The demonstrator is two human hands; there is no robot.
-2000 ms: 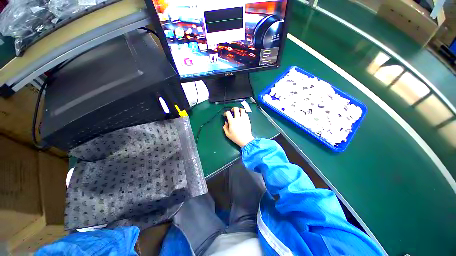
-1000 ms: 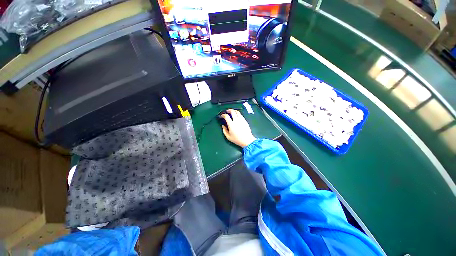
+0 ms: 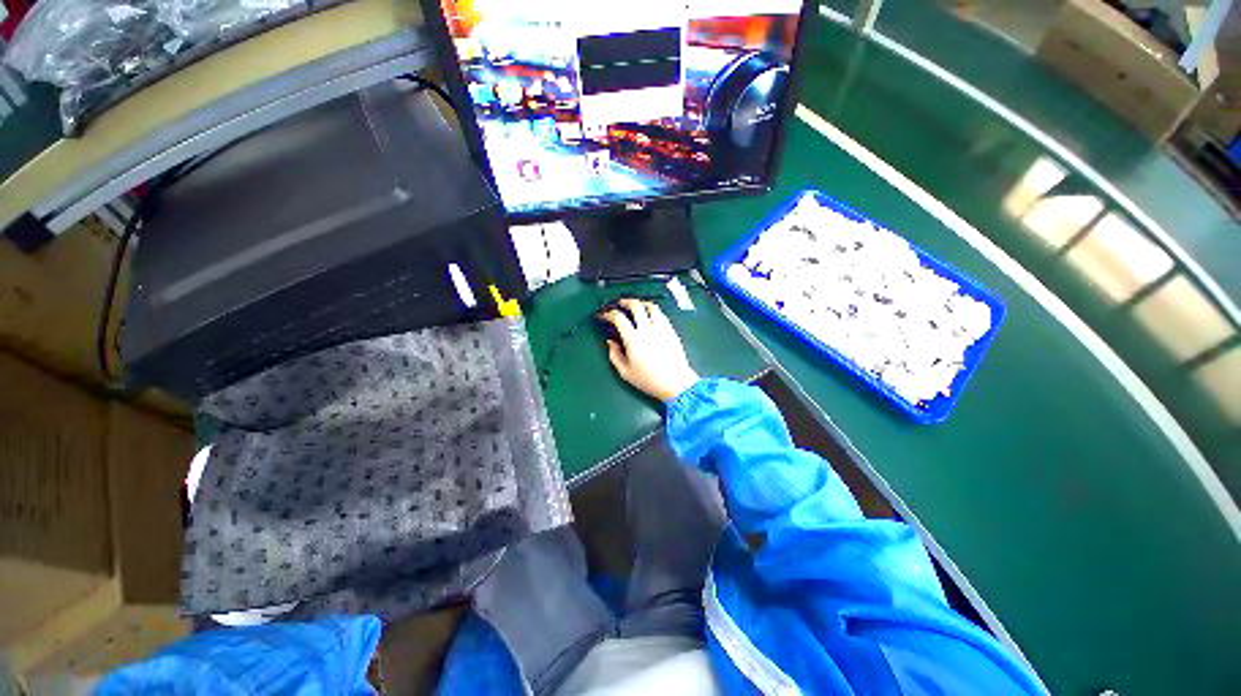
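Observation:
My right hand (image 3: 648,348) rests palm down over a small black computer mouse (image 3: 611,311) on the green bench top, in front of the monitor stand. The mouse is mostly hidden under my fingers. My left hand is not in view; only its blue sleeve (image 3: 259,662) shows at the bottom left. The monitor (image 3: 626,102) shows a bright desktop with a small dark window and a flat green line. A grey patterned sheet (image 3: 361,469) lies left of my legs, with white edges showing from under it.
A large black computer case (image 3: 300,231) lies left of the monitor, with a yellow tag (image 3: 506,303) at its front corner. A blue basket of small white pieces (image 3: 770,314) sits to the right. Clear plastic bags (image 3: 116,52) lie on the upper-left shelf. A carton (image 3: 1119,65) stands at upper right.
The view has shifted slightly, so the monitor and basket appear a little further right. My right hand stays on the mouse. The monitor's small dark window looks unchanged.

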